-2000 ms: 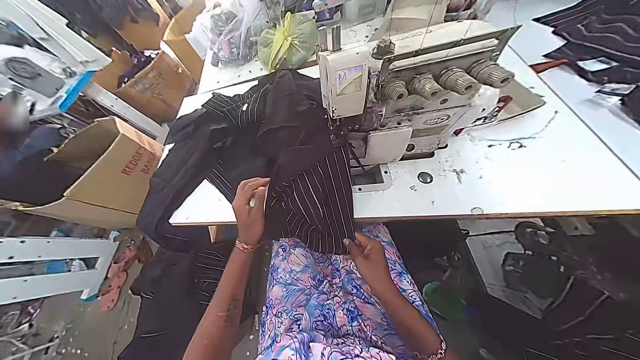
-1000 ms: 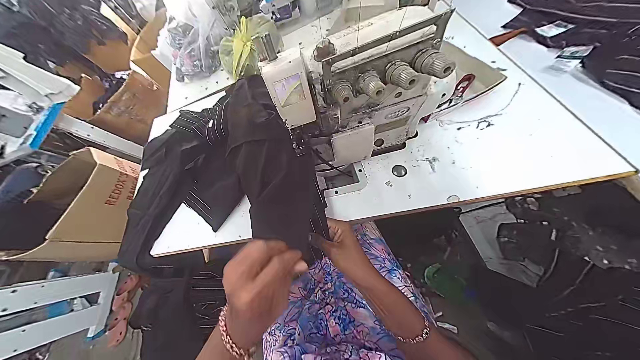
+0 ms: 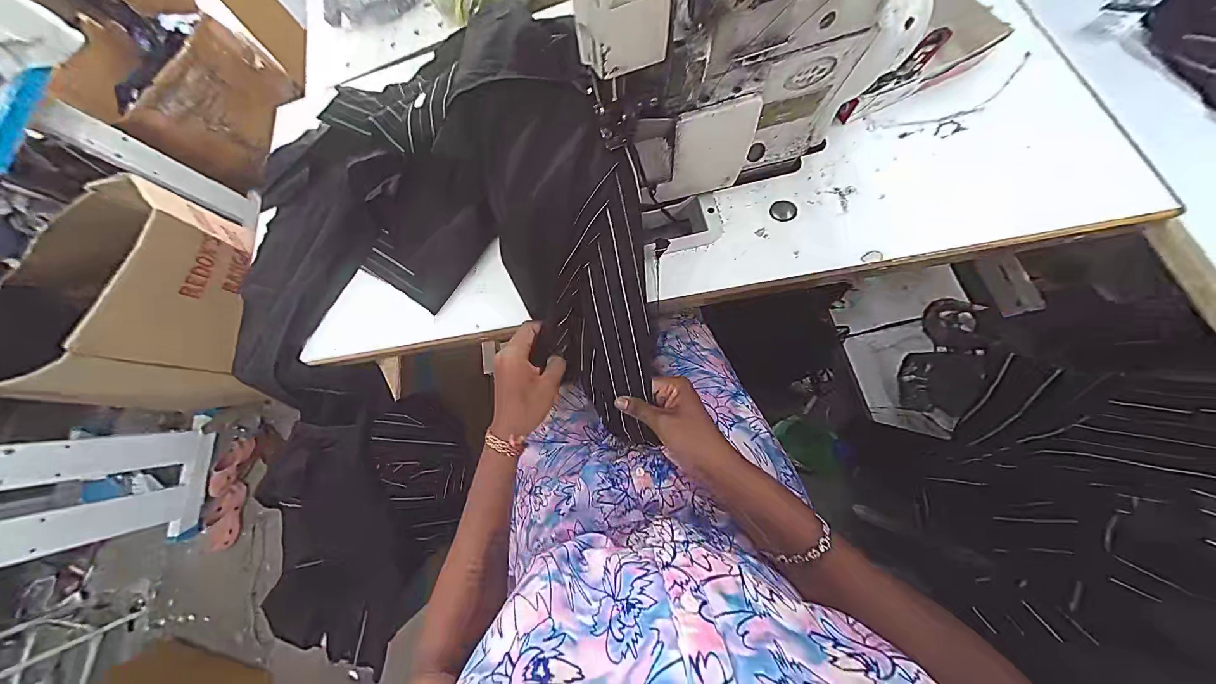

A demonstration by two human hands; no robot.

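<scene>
A black garment with white pinstripes [image 3: 608,294] lies over the front edge of the sewing table, its upper edge under the needle area of an industrial overlock sewing machine [image 3: 717,123]. My left hand [image 3: 527,375] pinches the left side of the striped part just below the table edge. Lower and to the right, my right hand [image 3: 670,413] grips its bottom right edge, thumb on top. Plain black cloth [image 3: 541,142] of the same heap spreads left of the machine and hangs off the table.
The white tabletop [image 3: 912,190] has a wooden front edge and loose threads on it. Cardboard boxes [image 3: 142,285] stand at the left, near a white metal frame [image 3: 95,484]. More dark striped cloth [image 3: 1064,465] lies below the table at the right.
One second ago plain black cloth lay in front of the needle and my left hand was lower, blurred; now the striped face shows there and my left hand holds its left side.
</scene>
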